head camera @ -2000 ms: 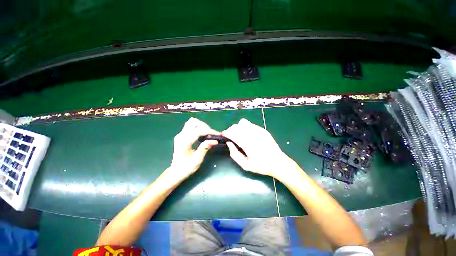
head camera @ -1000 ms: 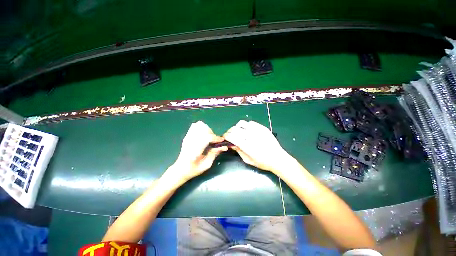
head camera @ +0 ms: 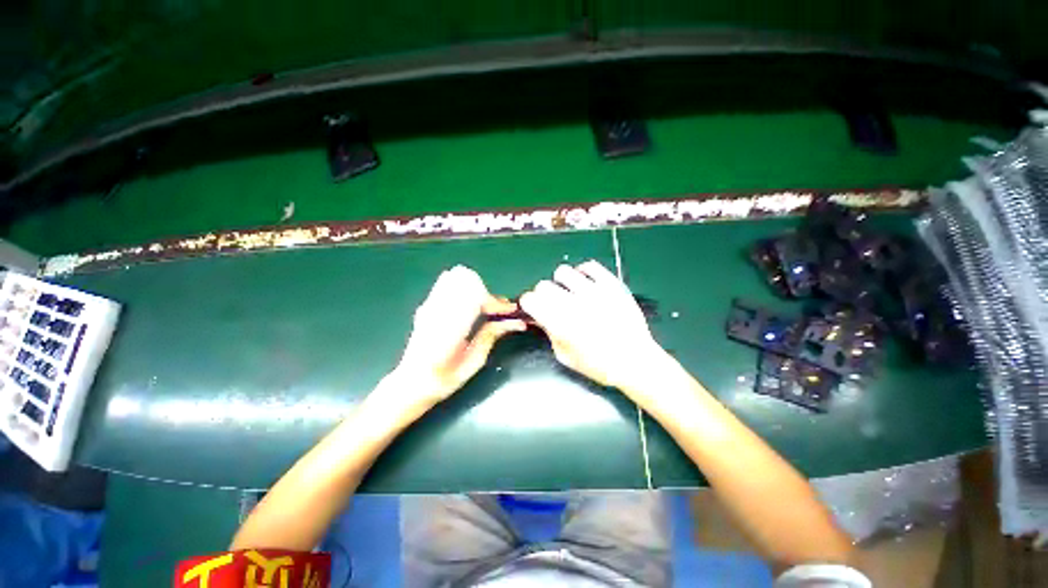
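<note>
My left hand (head camera: 455, 327) and my right hand (head camera: 586, 322) meet above the middle of the green bench (head camera: 230, 345). Between them they hold a dark phone body (head camera: 524, 318), mostly hidden by my fingers. A dark end of something shows beyond my right hand's far side (head camera: 648, 307); whether it belongs to the held phone I cannot tell. A loose pile of black rear cover brackets (head camera: 793, 379) lies on the right of the bench.
Spaced black phones (head camera: 622, 136) lie on the green conveyor belt (head camera: 483, 172) beyond the chipped edge strip (head camera: 483, 222). A stack of clear ribbed trays (head camera: 1000, 299) stands far right, with clear film (head camera: 885, 503) below. A white parts tray (head camera: 83, 373) is far left.
The held phone is now more hidden by my fingers, and my right hand's pose over it has changed. The view has shifted slightly, and the belt phones appear a little further right.
</note>
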